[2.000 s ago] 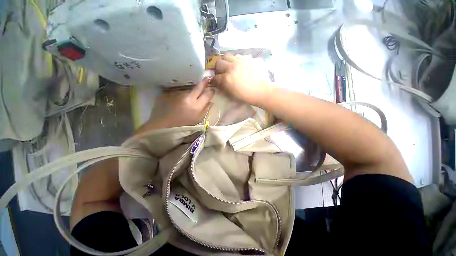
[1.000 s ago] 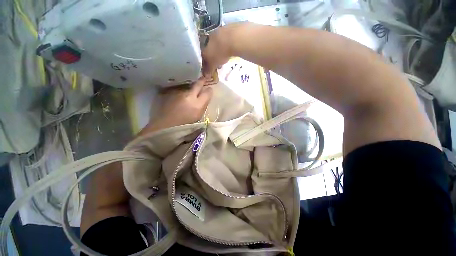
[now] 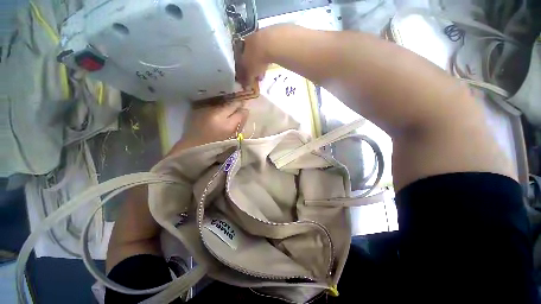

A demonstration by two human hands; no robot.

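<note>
A beige bag body (image 3: 267,196) lies open toward my lap, with a zipper (image 3: 323,237) along its opening and a white brand label (image 3: 220,233) inside. Its upper end reaches the yellow-orange clamp (image 3: 248,94) under the white sewing machine head (image 3: 160,50). My left hand (image 3: 213,122) lies on the fabric just below the clamp, fingertips bent; its grip is unclear. My right hand (image 3: 252,56) is beside the machine head above the clamp, its fingers partly hidden by the head. Shoulder straps (image 3: 89,190) loop out at the left.
Piles of beige bags stand at the left (image 3: 29,107) and upper right (image 3: 498,35). A dark metal plate (image 3: 133,148) with loose thread ends lies left of my left hand. A template sheet (image 3: 287,89) with handwritten marks lies right of the clamp. A thin black loop (image 3: 454,32) is at upper right.
My right hand has moved from the fabric at the clamp up beside the machine head, its forearm now across the upper right. The clamp shows more. My left hand stays near the same place.
</note>
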